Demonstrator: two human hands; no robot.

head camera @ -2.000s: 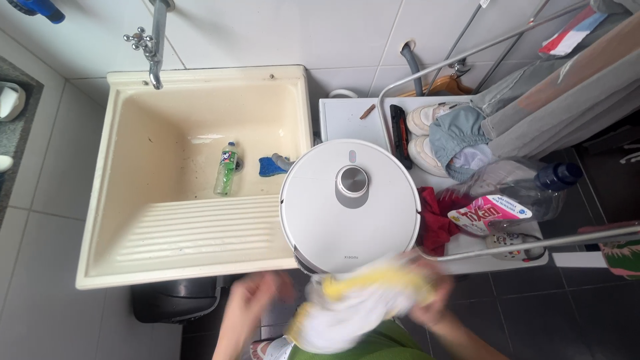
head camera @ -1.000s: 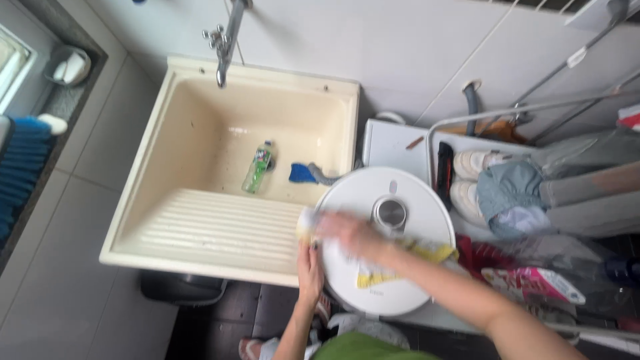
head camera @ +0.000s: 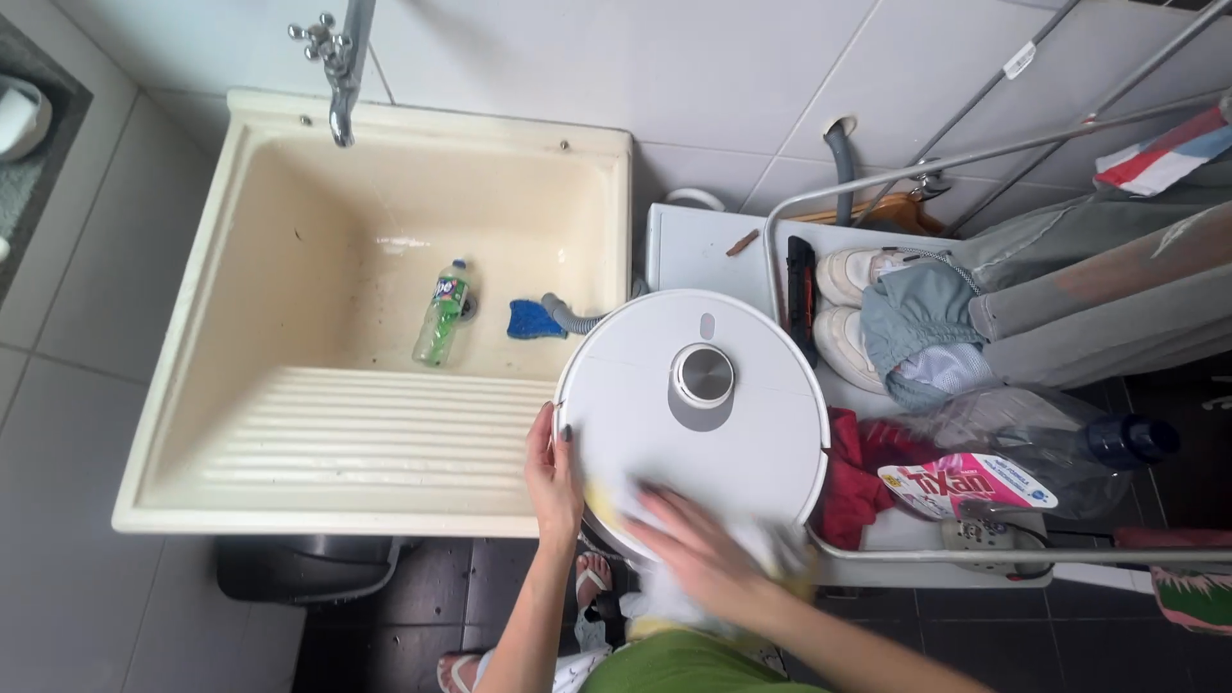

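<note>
A round white robot vacuum (head camera: 616,385) with a raised round turret lies on the white appliance top beside the laundry sink. My left hand (head camera: 555,476) grips its left rim, fingers on the edge. My right hand (head camera: 698,553), blurred by motion, presses a white and yellow cloth (head camera: 770,549) against the vacuum's near part; some of the cloth hangs over the near edge. In the sink lie a clear bottle of green liquid (head camera: 443,318) and a blue sponge (head camera: 532,320), close to the end of a grey drain hose (head camera: 573,318).
The cream sink (head camera: 385,525) with its ribbed washboard is at left, under a metal tap (head camera: 342,96). Right of the vacuum are a wire rack (head camera: 924,159), white shoes (head camera: 847,346), red fabric (head camera: 847,491), hanging trousers and a large clear bottle (head camera: 1039,433). A black bin (head camera: 298,568) stands below the sink.
Two seconds ago both hands and the cloth were at the vacuum's near edge. My right hand then crossed toward its left side and has since moved back right; my left hand is now on the rim.
</note>
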